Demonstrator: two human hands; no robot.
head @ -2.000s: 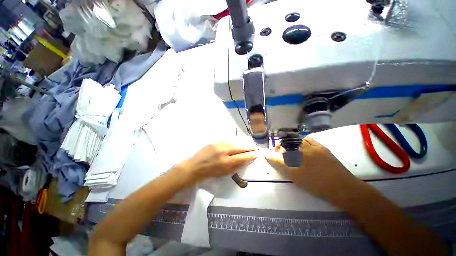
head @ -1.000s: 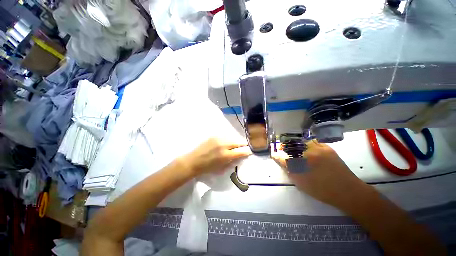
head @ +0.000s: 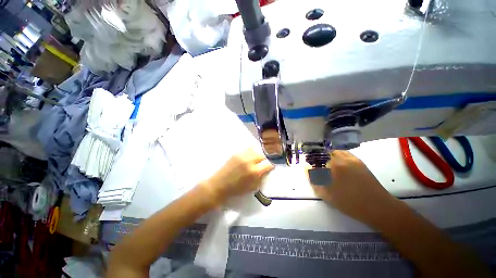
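Observation:
The white sewing machine [head: 304, 76] fills the upper right, with its presser foot area [head: 293, 155] brightly lit. My left hand [head: 242, 172] is left of the needle, thumb and fingers pinched on a white fabric strip [head: 215, 244], whose end hangs down over the table's front edge. My right hand [head: 343, 176] is right of the needle, behind the dark block [head: 318, 169]; its fingertips are partly hidden by the block, and whether they hold cloth cannot be seen. Glare washes out the cloth at the needle.
Stacked white strips [head: 122, 182] and a tied white bundle [head: 98, 146] lie left. Thread snips with a red handle loop [head: 427, 163] and a blue one lie right. A measuring tape strip [head: 315, 248] runs along the front edge. A blue-grey fabric pile [head: 70, 119] is far left.
My left hand has shifted slightly left, away from the needle, its fingers more curled. My right hand stays beside the dark block, its fingertips a little farther from the needle. The camera view has shifted slightly.

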